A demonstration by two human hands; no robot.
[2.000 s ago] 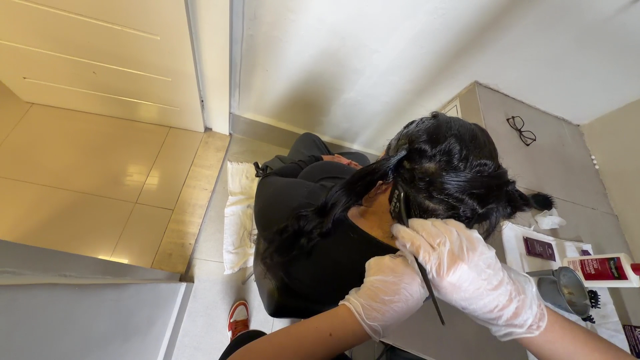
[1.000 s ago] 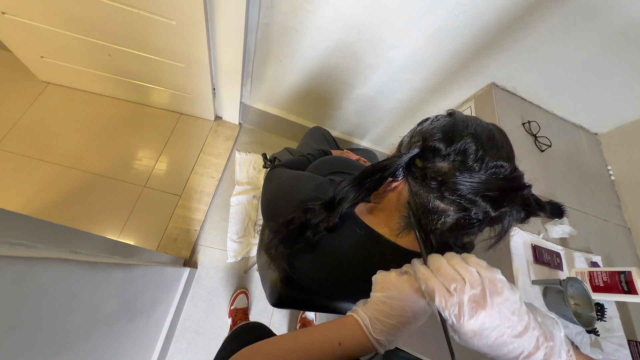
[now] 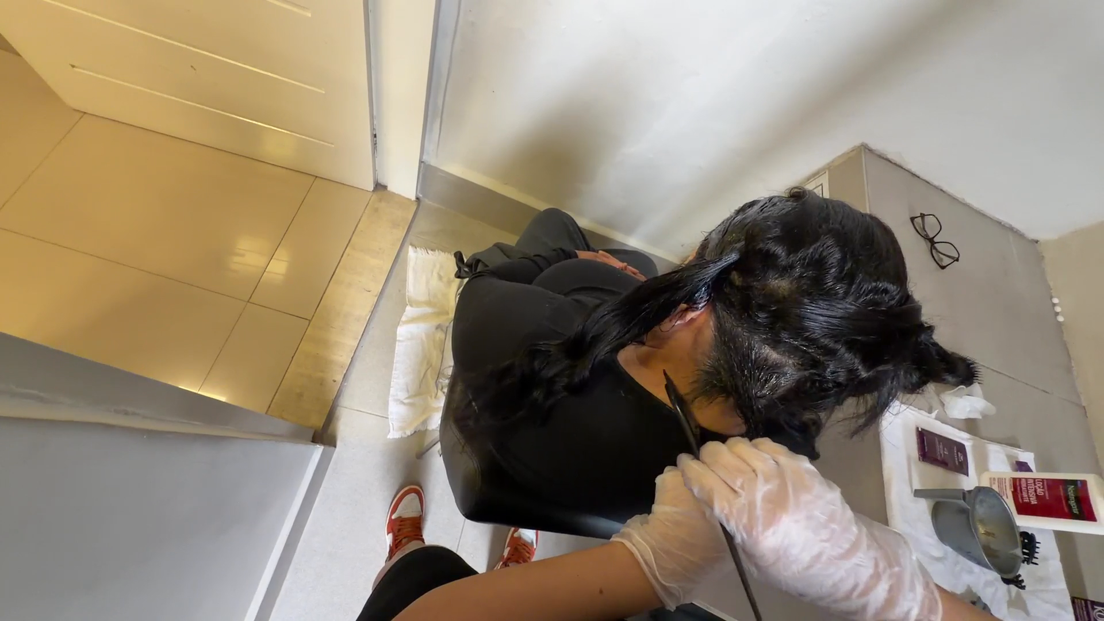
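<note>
A seated person in black, seen from behind, has dark, wet-looking hair (image 3: 793, 319) parted in sections, with a long section over the shoulder. Behind the nape, my right hand (image 3: 785, 517), in a clear glove, closes around a slim black hair tool (image 3: 686, 414), perhaps a tail comb or tint brush. Its wider end points toward the neck, and its thin handle runs down between my hands. My left hand (image 3: 681, 535), gloved too, presses against the right one; its fingertips are hidden, so I cannot tell what it grips.
At the right, a white towel (image 3: 901, 457) on a grey tiled ledge bears a grey bowl (image 3: 975, 526), a white-and-red bottle (image 3: 1044, 500), a purple packet (image 3: 942, 451) and black hair clips (image 3: 1028, 548). Eyeglasses (image 3: 934, 240) lie farther back. A door (image 3: 216, 78) stands upper left.
My hands have moved down from beside the neck, away from the head. The black tool, against the hair two seconds ago, now shows its wider end over the person's upper back.
</note>
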